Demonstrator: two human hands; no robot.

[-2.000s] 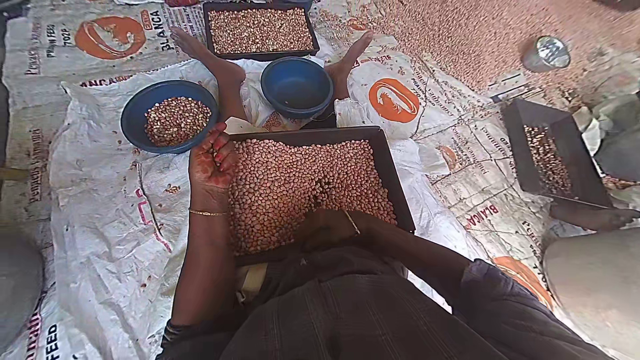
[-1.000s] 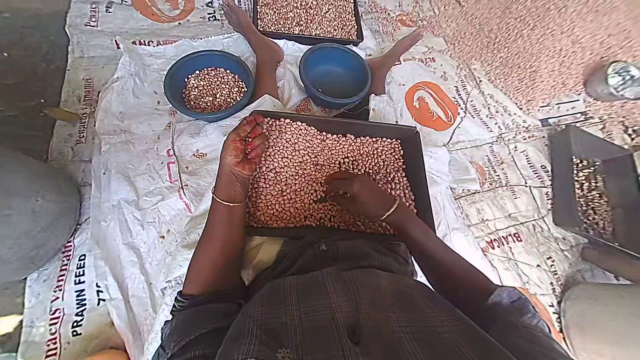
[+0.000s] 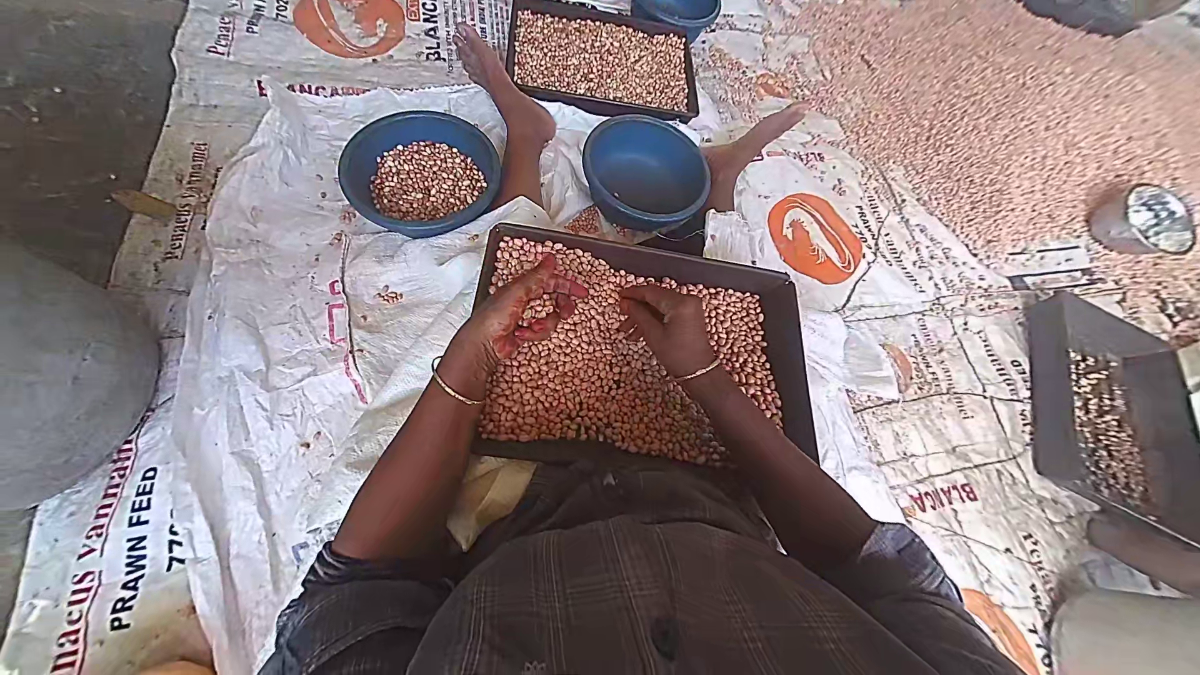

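A dark rectangular tray [image 3: 804, 375] full of pinkish-brown nuts or seeds [image 3: 600, 375] lies across my lap. Over its left part is my left hand [image 3: 539, 305], palm turned up with reddish stains and fingers curled; a few of the nuts seem to lie in it. My right hand [image 3: 667, 323] is over the middle of the tray, thumb and fingertips pinched together near the left fingers; whether anything sits between them is too small to tell. Beyond the tray, a blue bowl [image 3: 352, 173] at the left holds nuts, and another blue bowl [image 3: 647, 169] stands between my feet with none visible inside.
Past my feet lies another dark tray [image 3: 696, 84] of nuts, with a blue bowl [image 3: 677, 11] behind it. Printed woven sacks [image 3: 272, 234] cover the ground. At the right are a metal container [image 3: 1125, 220], a tray [image 3: 1050, 394], another person's limb and spread nuts [image 3: 975, 122].
My right hand has risen from the nuts toward my left hand. My left hand has moved from the tray's upper left corner to over the nuts.
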